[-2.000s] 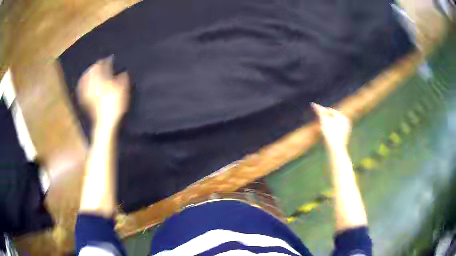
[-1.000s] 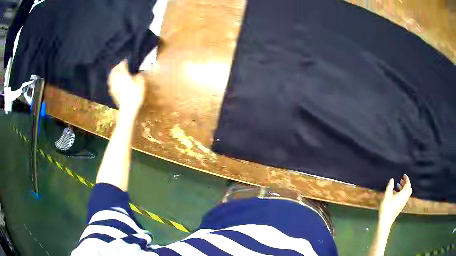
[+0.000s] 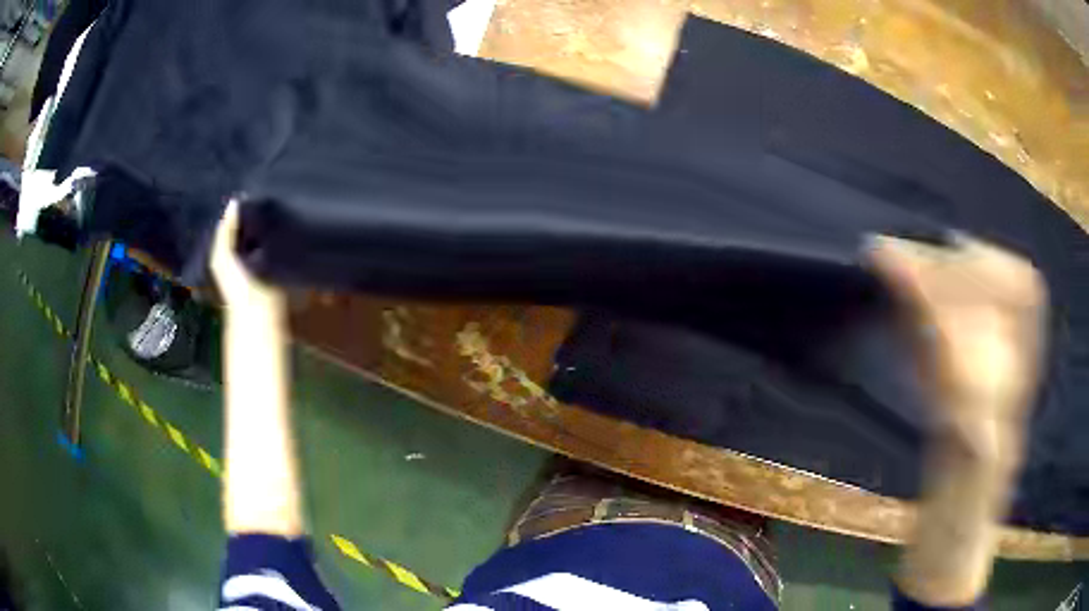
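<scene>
A black fabric panel (image 3: 537,203) is stretched between my hands above the table, from the left pile across to the right stack. My left hand (image 3: 242,257) grips its near edge at the left. My right hand (image 3: 961,298), blurred, grips its other end at the right. The second pile of black panels (image 3: 275,84) lies at the upper left, with white edges showing. The stacked panels (image 3: 764,406) lie at the right under the held panel, which hides part of them.
The worn brown wooden table (image 3: 406,358) has its near edge just in front of my body. Beyond it is the green floor (image 3: 394,477) with yellow-and-black tape (image 3: 155,424). A narrow upright bar (image 3: 86,346) stands at the left near the table's corner.
My hands were empty over the left pile and the right stack. Now both hold a black panel stretched between them. My right hand has moved up over the right stack.
</scene>
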